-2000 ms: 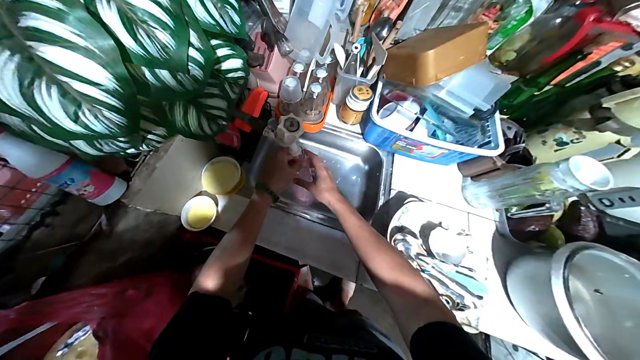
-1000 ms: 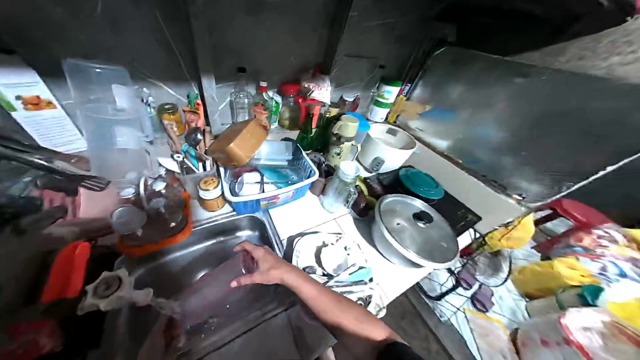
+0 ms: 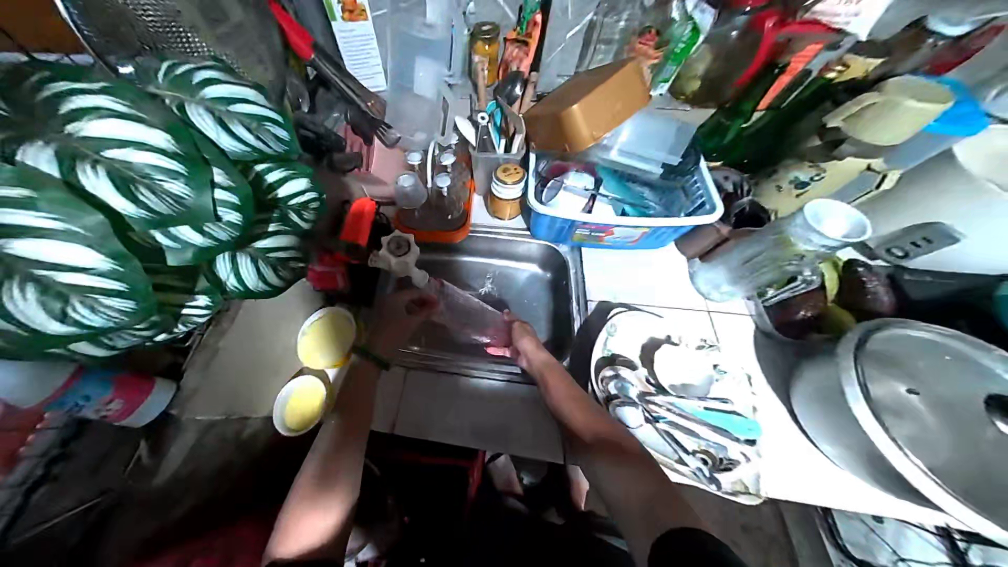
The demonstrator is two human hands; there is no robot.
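A clear, pinkish tall glass or container (image 3: pixel 471 313) lies tilted over the steel sink basin (image 3: pixel 535 272), its upper left end by the mouth of the faucet with a white knob (image 3: pixel 398 253). My right hand (image 3: pixel 520 343) grips its lower right end. My left hand (image 3: pixel 405 313) is beside the other end, just below the faucet; its fingers are in shadow, and whether they touch the container is unclear. Water on the basin floor catches the light.
Two tubs with yellow insides (image 3: pixel 327 339) stand left of the sink. Behind it are an orange tray of glasses (image 3: pixel 433 233), a lidded jar (image 3: pixel 506 193) and a blue basket (image 3: pixel 630 236). Right are a plate of cutlery (image 3: pixel 677 409) and a large lidded pot (image 3: pixel 929 425).
The view has swung right and back. The container was at my right hand one second ago too, and its left end now lies by the faucet. My left hand is in view again.
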